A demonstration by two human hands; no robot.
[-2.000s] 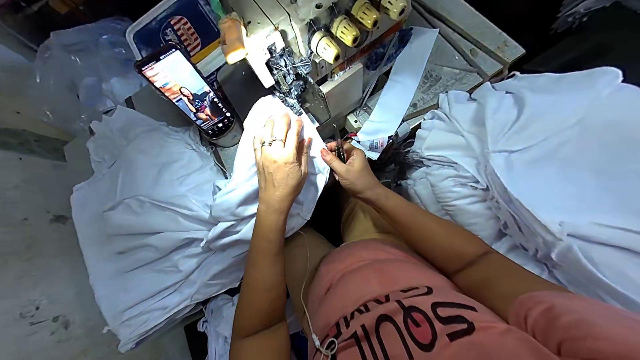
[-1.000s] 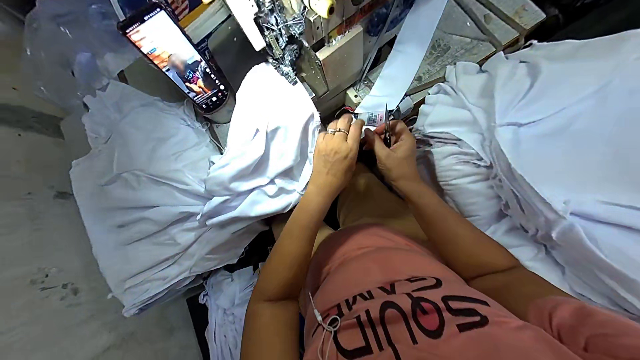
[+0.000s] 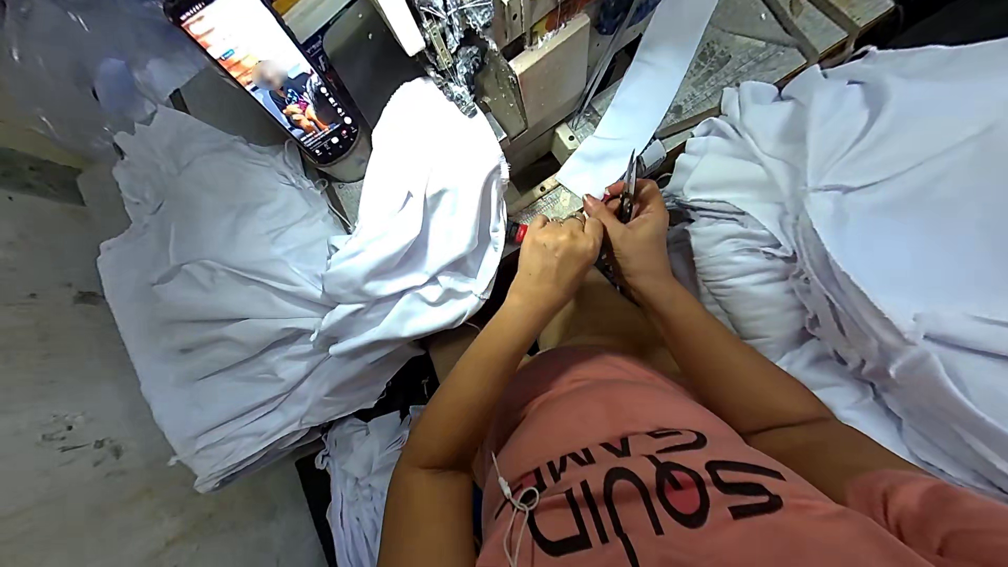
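Note:
My right hand (image 3: pixel 636 232) holds small dark thread snips (image 3: pixel 628 189), their blades pointing up toward a white fabric strip (image 3: pixel 634 102). My left hand (image 3: pixel 557 256) touches it, its fingers closed at the strip's lower end; what they pinch is too small to tell. Left of my hands, a white fabric piece (image 3: pixel 425 213) lies with its upper end at the sewing machine's needle area (image 3: pixel 453 47), draped onto a pile of white cloth. A small red item (image 3: pixel 520 233) shows beside my left fingers.
A lit phone (image 3: pixel 272 79) leans at the upper left, near a clear plastic bag (image 3: pixel 87 63). White cloth is piled at the left (image 3: pixel 228 299) and right (image 3: pixel 906 181). More white cloth (image 3: pixel 366 480) hangs low by my left arm. The machine table (image 3: pixel 732 63) spans the top.
My left hand has left the white fabric by the machine, where it lay two seconds ago, and moved right to meet my right hand at the strip's end. The view has moved closer.

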